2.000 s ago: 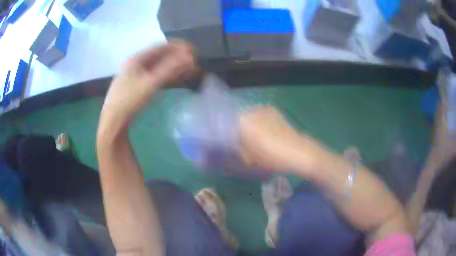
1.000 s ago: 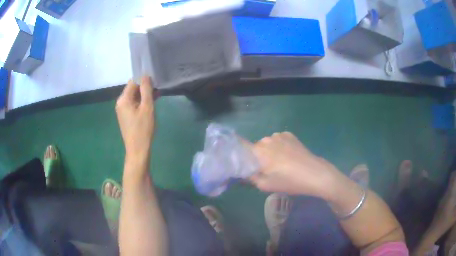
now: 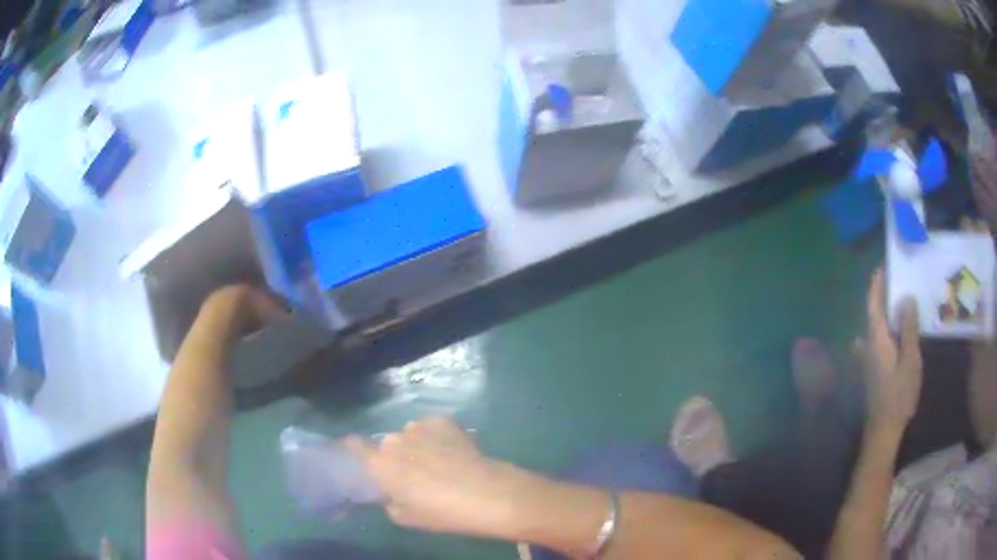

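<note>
My right hand (image 3: 437, 476) grips a clear crinkled poly bag (image 3: 328, 470) over the green floor, below the table edge. The bag is blurred and its contents cannot be made out. My left hand (image 3: 257, 306) reaches over the opening of a grey-sided carton (image 3: 202, 268) at the table's front edge. Its fingers are bent, partly hidden and blurred, so its hold cannot be told. A closed carton with a blue top (image 3: 396, 228) stands to the right of the open one.
Two cartons with white tops (image 3: 312, 126) stand behind. An open carton (image 3: 579, 142) with a blue-and-white piece inside is further right, beside a small white cable (image 3: 658, 164). At far right another person's hand (image 3: 894, 366) holds a white fan unit (image 3: 929, 268) with blue blades.
The view has turned towards the right. My left hand has gone from the open carton's left edge to its opening. My right hand still holds the bag, now lower left in view.
</note>
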